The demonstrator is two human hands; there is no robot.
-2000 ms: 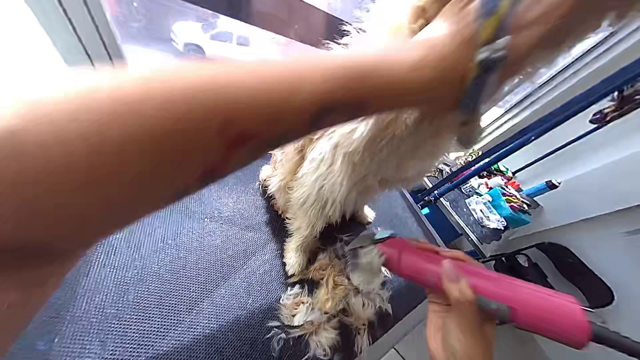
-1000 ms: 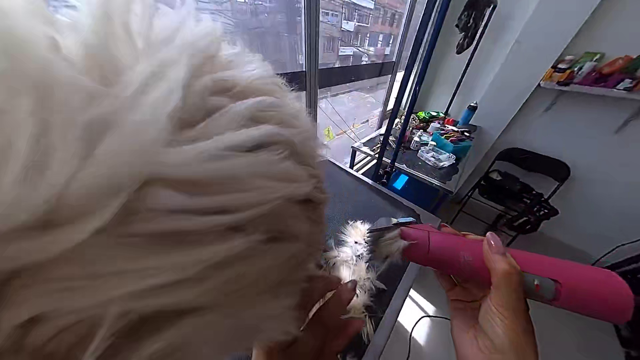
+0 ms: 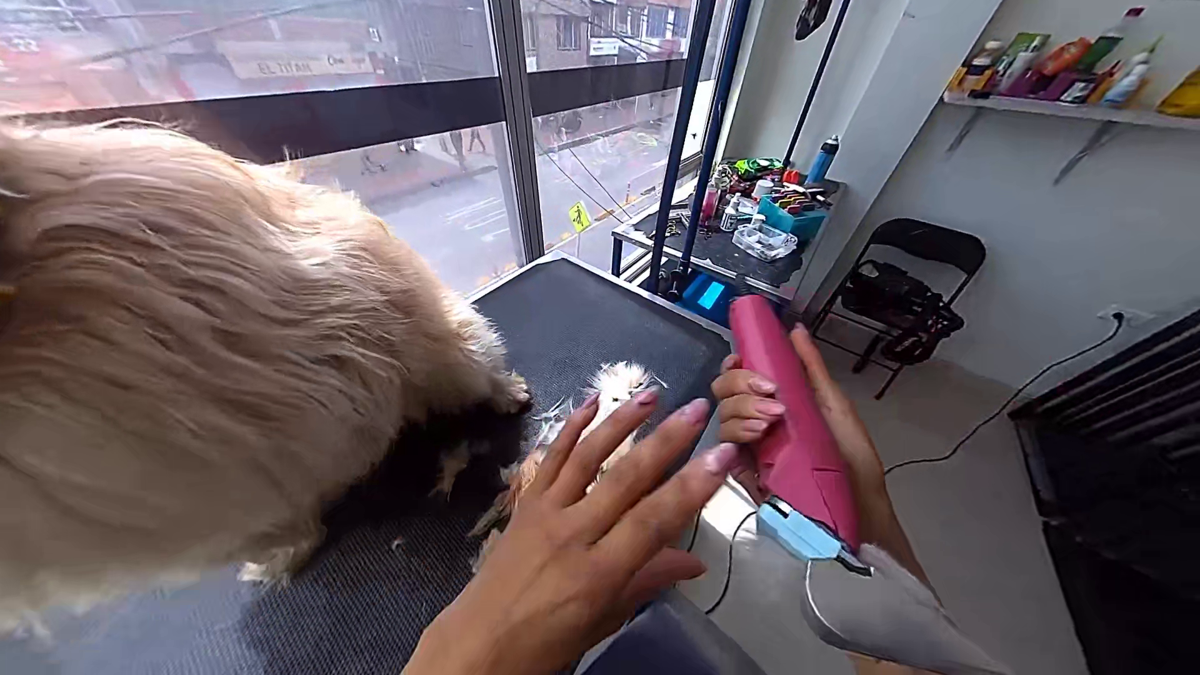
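Observation:
My right hand is closed around a pink electric pet clipper, whose light-blue blade points downward toward me. Spread flat in the air, my left hand holds nothing; its fingertips are close to the clipper. Beneath and behind the left hand, a pile of cut fur lies on the black grooming table. At the left, a cream long-haired dog is on the table, its head out of view. A grey thing, perhaps cloth or a cord sleeve, hangs below the blade.
Blue poles rise beyond the table's far corner, beside a side table with bottles and tubs. A black folding chair stands by the wall under a shelf. A power cord crosses the floor. Windows line the far side.
The clipper has turned from pointing left at the fur to blade-down. My left hand has come away from beside the dog and opened near the clipper. The view has shifted.

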